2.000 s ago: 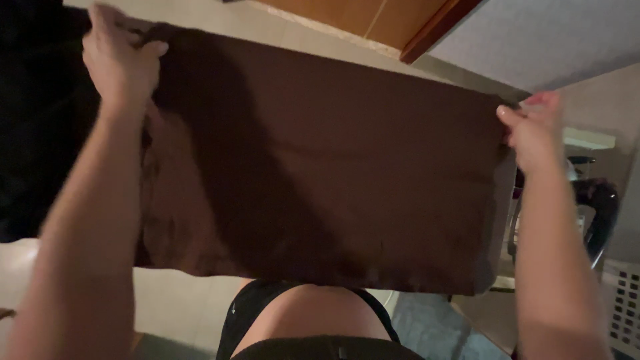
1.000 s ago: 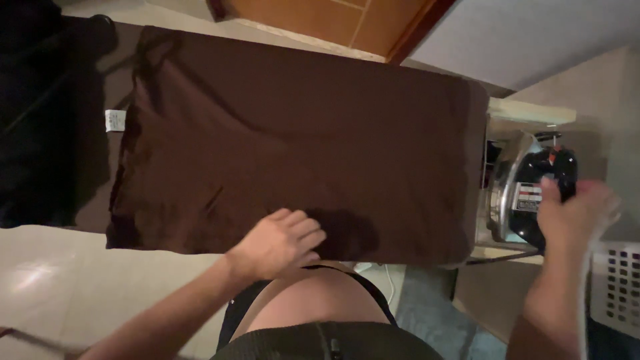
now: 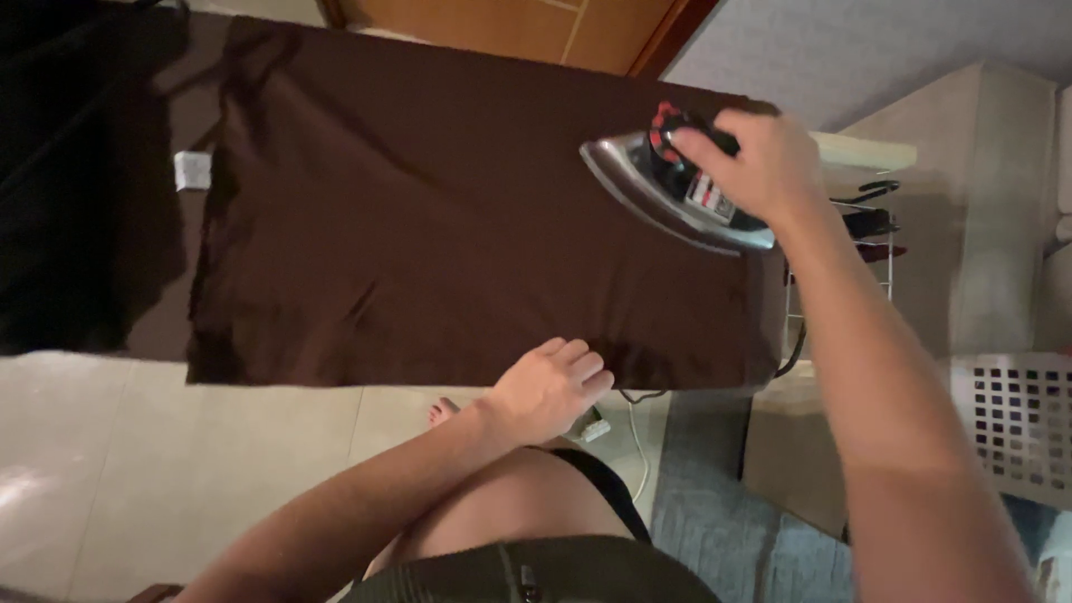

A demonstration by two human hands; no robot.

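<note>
A dark brown cloth [image 3: 435, 218] lies spread over an ironing board, with soft creases at its left part and near its lower edge. My right hand [image 3: 758, 163] grips the handle of a clothes iron [image 3: 678, 188], which is over the right part of the cloth, its tip pointing to the upper left. At the cloth's near edge rests my left hand [image 3: 553, 389], fingers bent; whether it pinches the fabric is hidden. A small white label [image 3: 193, 171] shows beside the cloth's left edge.
Black fabric [image 3: 67, 184] covers the board's left end. At the right end is a wire iron rest [image 3: 890, 260] with a dark cord. A white perforated basket [image 3: 1017, 419] stands at the lower right. A wooden door [image 3: 494, 25] is beyond the board. A white cable [image 3: 641, 452] hangs below.
Two seconds ago both hands held the cloth up by its far corners; it now lies on the board. My right hand has brought the iron left from the rest onto the cloth area.
</note>
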